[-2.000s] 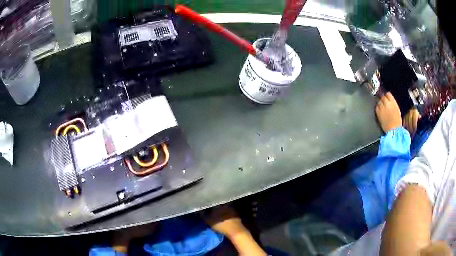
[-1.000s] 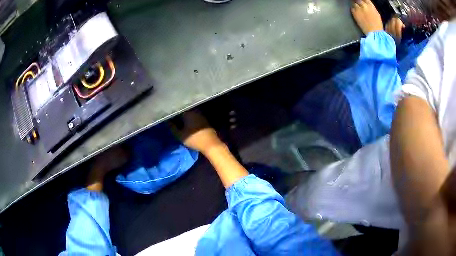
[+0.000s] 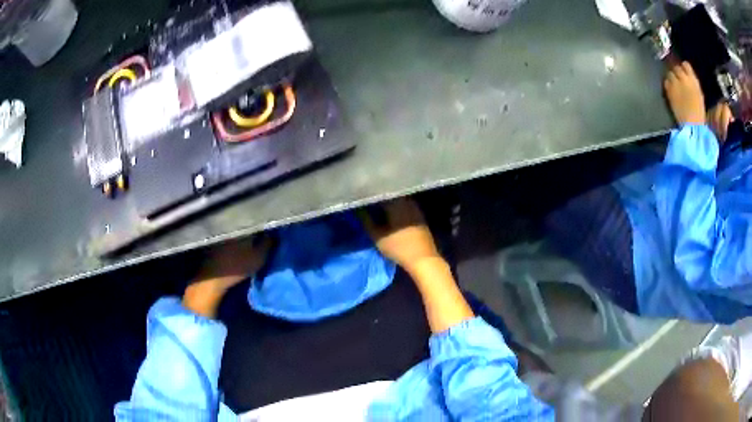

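Note:
A blue cloth cap lies at my lap under the bench edge. My left hand is at its left side, its fingers in shadow by the cloth. My right hand is at its right side, fingertips partly hidden in the dark under the edge. Both hands hold the cap between them. On the bench, the black printing jig carries heatsinks with copper heat pipes. A silver-white scraper blade lies across it.
A white paste tub is cut off by the top edge. A translucent cup and crumpled white tissue are at the left. At the right, another person's hand is by a black jig. The bench edge crosses above my lap.
The view has swung, so the jig and cap sit further right in the picture and the tub and cup show again. My left hand shows more clearly at the cap.

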